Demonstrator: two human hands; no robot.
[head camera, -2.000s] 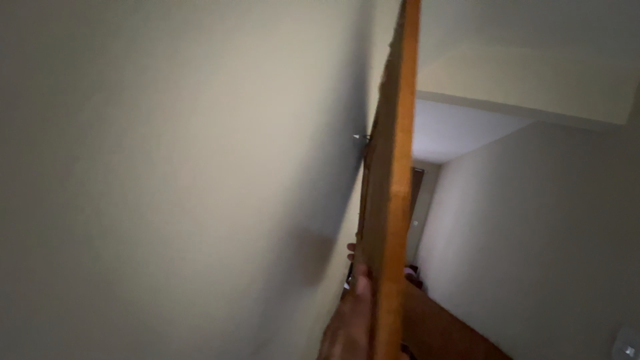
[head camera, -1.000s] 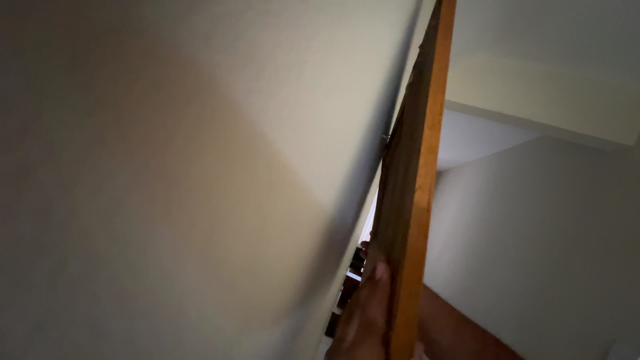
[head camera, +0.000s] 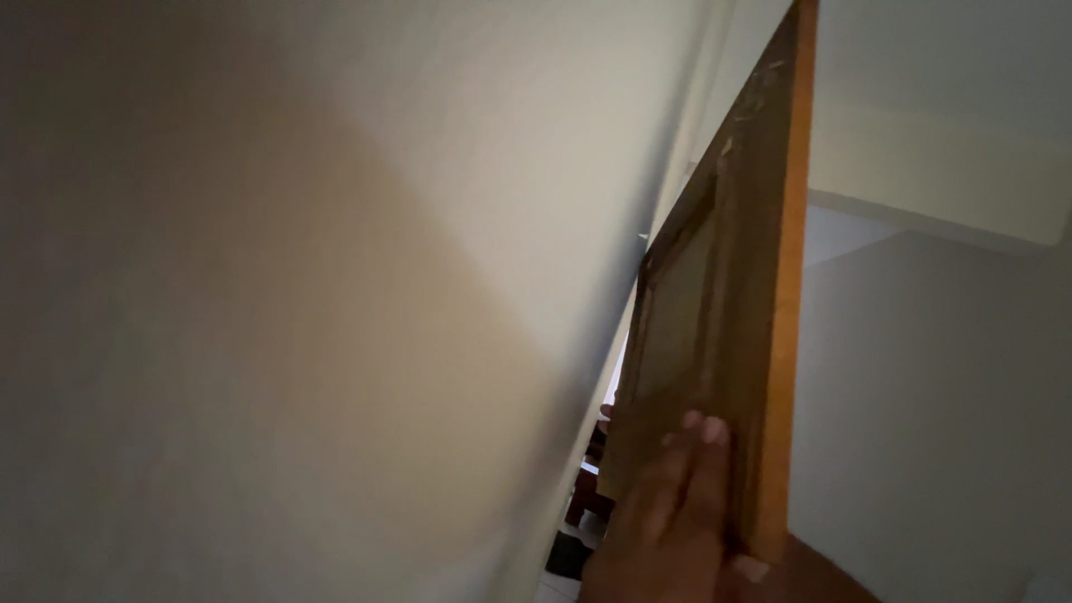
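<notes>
A wooden framed panel, like a cabinet door, stands tilted with its orange-brown edge facing me. My left hand lies against the lower part of its dark face, fingers pointing up. Behind the panel, most of my right hand is hidden; its fingertips show at the bottom corner, and the forearm reaches in from the lower right. The panel's far edge is close to the pale wall's corner; whether they touch is unclear. Small fingertips show at that far edge, and whose they are cannot be told.
A pale wall fills the left side, with shadows across it. Through the gap beside its corner are dark furniture, a dark item and light floor tiles. A grey wall and a ceiling beam are at right.
The panel has turned so that more of its framed dark face shows; before, it was seen almost edge-on. The gap beside the wall corner shows more of the room beyond.
</notes>
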